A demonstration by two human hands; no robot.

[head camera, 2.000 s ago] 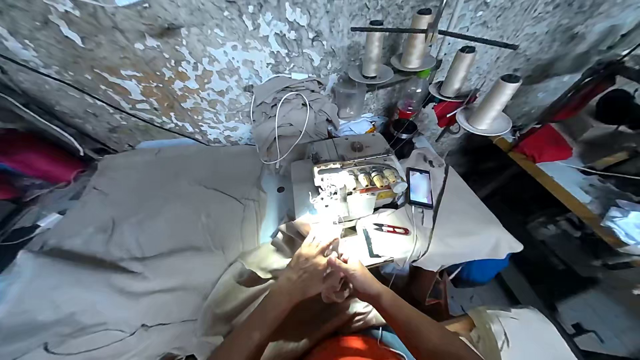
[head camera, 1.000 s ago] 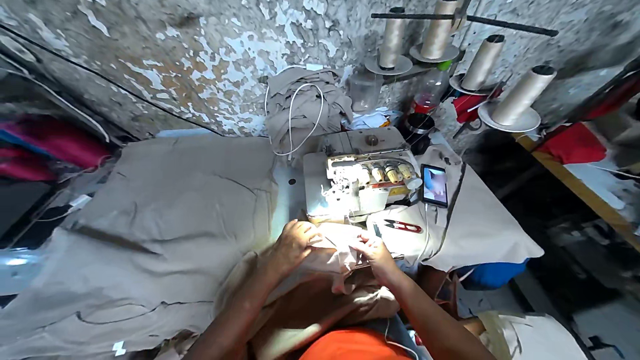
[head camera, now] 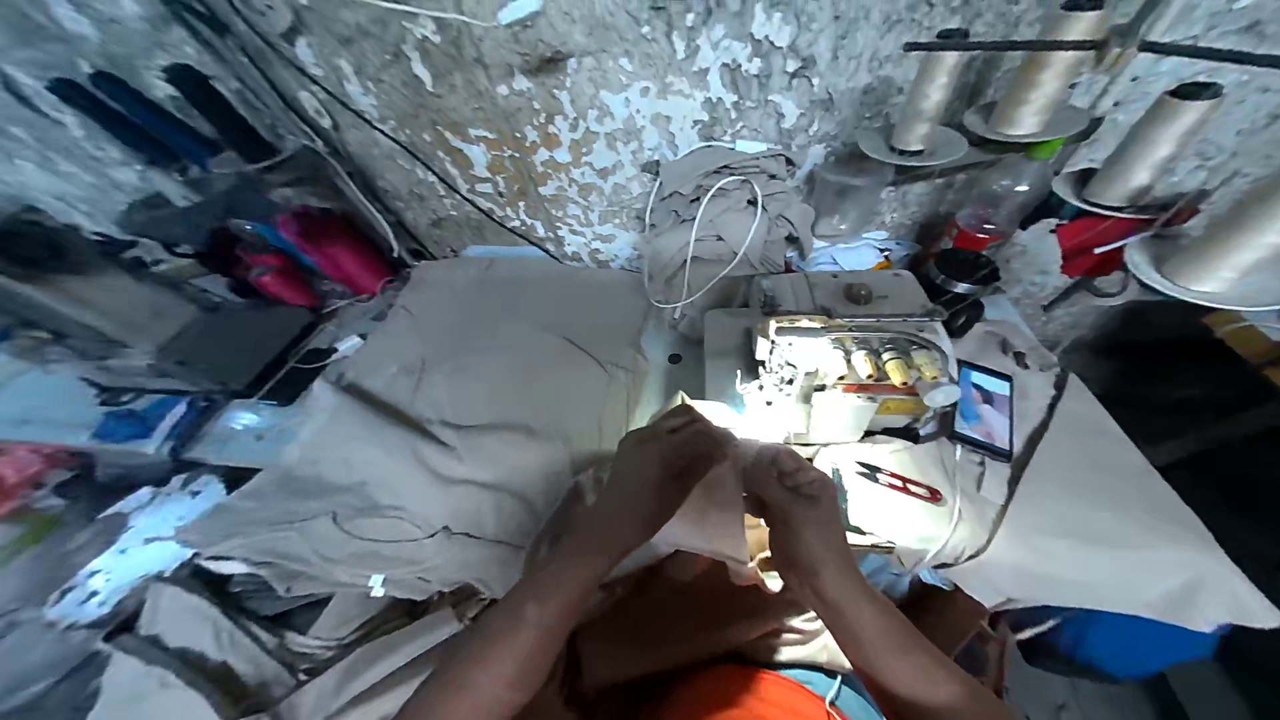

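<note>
My left hand (head camera: 672, 460) pinches a piece of beige fabric (head camera: 712, 515) just in front of the lit overlock sewing machine (head camera: 835, 375). Close on its right, my right hand (head camera: 790, 485) grips the same fabric, which hangs down between the two hands. The machine's needle area glows under a bright lamp. Red-handled thread snips (head camera: 900, 483) lie on pale cloth right of my right hand, and a smartphone (head camera: 984, 408) with a lit screen lies beside the machine. A large spread of beige cloth (head camera: 500, 370) covers the table to the left.
Thread cones (head camera: 930, 100) stand on a rack at the back right. Folded fabric with a white cable (head camera: 735, 215) lies behind the machine, near a plastic bottle (head camera: 990, 215) and a dark cup (head camera: 962, 272). A blue container (head camera: 1110, 645) is under the table's right side.
The hands were close together two seconds ago, spread apart with the fabric a second ago, and are near each other again now. The view has swung left.
</note>
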